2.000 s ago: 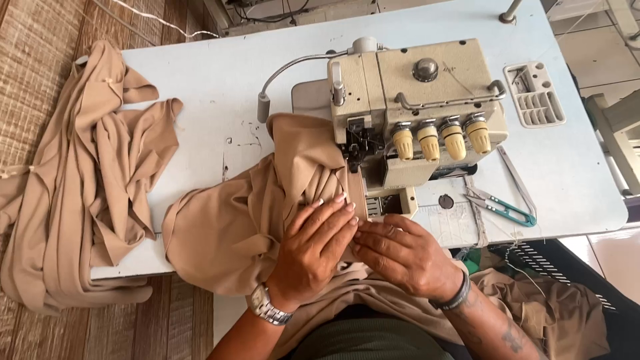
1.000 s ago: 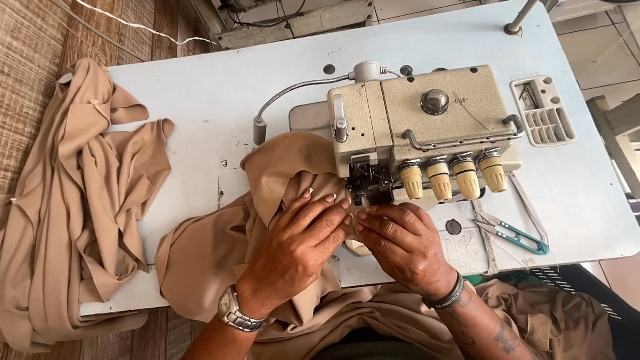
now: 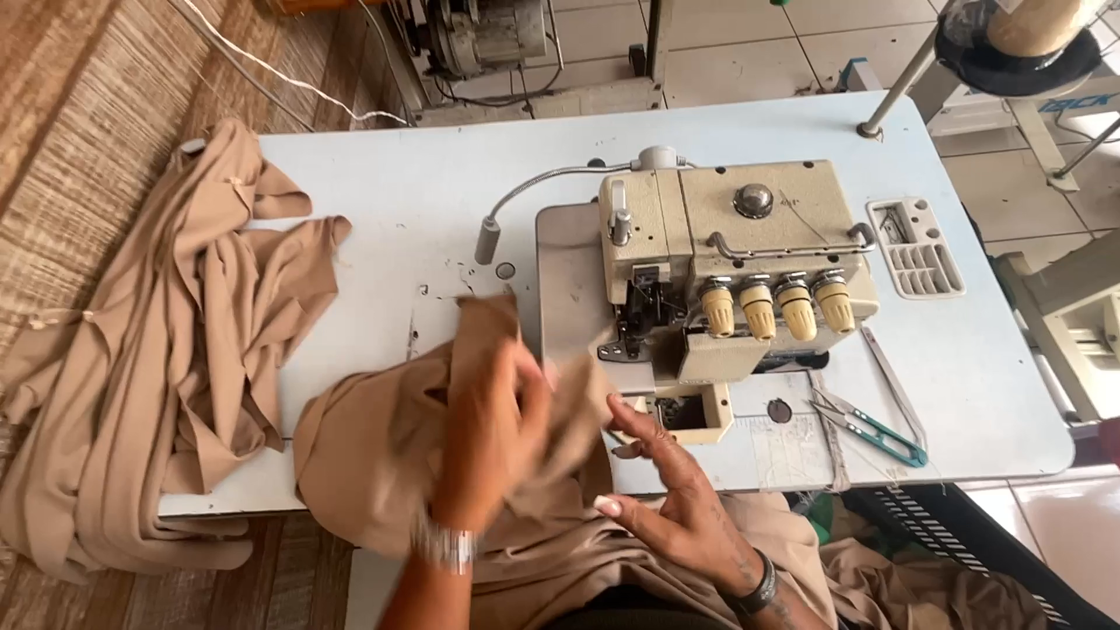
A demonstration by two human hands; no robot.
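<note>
An overlock sewing machine (image 3: pixel 735 227) in cream metal stands on a pale blue table, its presser foot area (image 3: pixel 626 350) uncovered by cloth. My left hand (image 3: pixel 499 420), blurred by motion and wearing a metal watch, is closed on tan knit fabric (image 3: pixel 367 437) left of the machine. Part of that fabric is lifted between my hands. Below the machine's front, my right hand (image 3: pixel 682 507) has its fingers apart beside the fabric's right edge, holding nothing. More of the cloth drapes over my lap.
Another pile of tan fabric (image 3: pixel 210 332) hangs over the table's left end. Teal-handled thread snips (image 3: pixel 875 433) and metal tweezers (image 3: pixel 897 385) lie right of the machine. A small white parts tray (image 3: pixel 919 249) and a bendable lamp (image 3: pixel 488 241) are farther back. A black crate (image 3: pixel 962 542) stands at lower right.
Both hands were together on the fabric at the presser foot; the fabric is now away from it. My left hand has moved left with the cloth, and my right hand has let go and opened.
</note>
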